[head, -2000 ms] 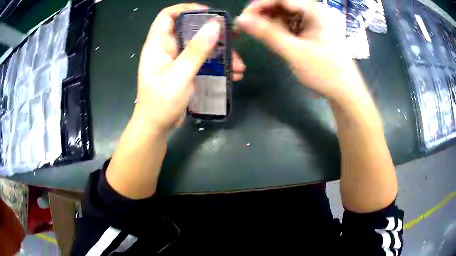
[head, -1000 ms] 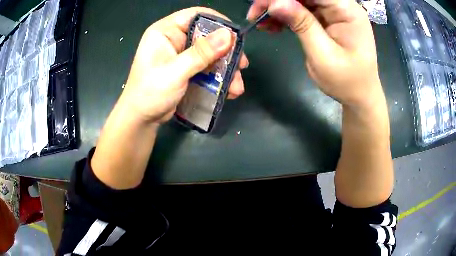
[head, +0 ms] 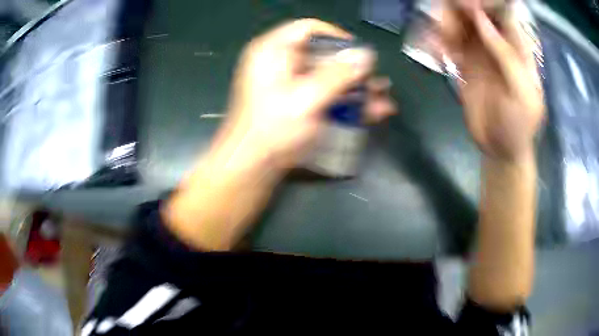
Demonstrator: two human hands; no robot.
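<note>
The picture is strongly blurred. My left hand (head: 282, 98) holds the phone housing with its board (head: 340, 147), thumb across its upper part. The pale grey-white rectangle is at the lower end, with a blue band above it. My right hand (head: 502, 85) is at the upper right, apart from the phone, over shiny whitish plastic pieces (head: 423, 39). Its fingers are blurred, and I cannot tell whether they hold anything.
A translucent white tray (head: 56, 111) with a black edge lies on the left of the dark green mat (head: 190, 79). A clear shiny tray (head: 581, 144) is at the right edge. A brown box (head: 79, 262) and a red thing (head: 44, 239) are at the lower left.
My right hand has moved away from the phone to the upper right, and the dark stick seen in it no longer shows. My left hand and the phone appear further right. The view has shifted.
</note>
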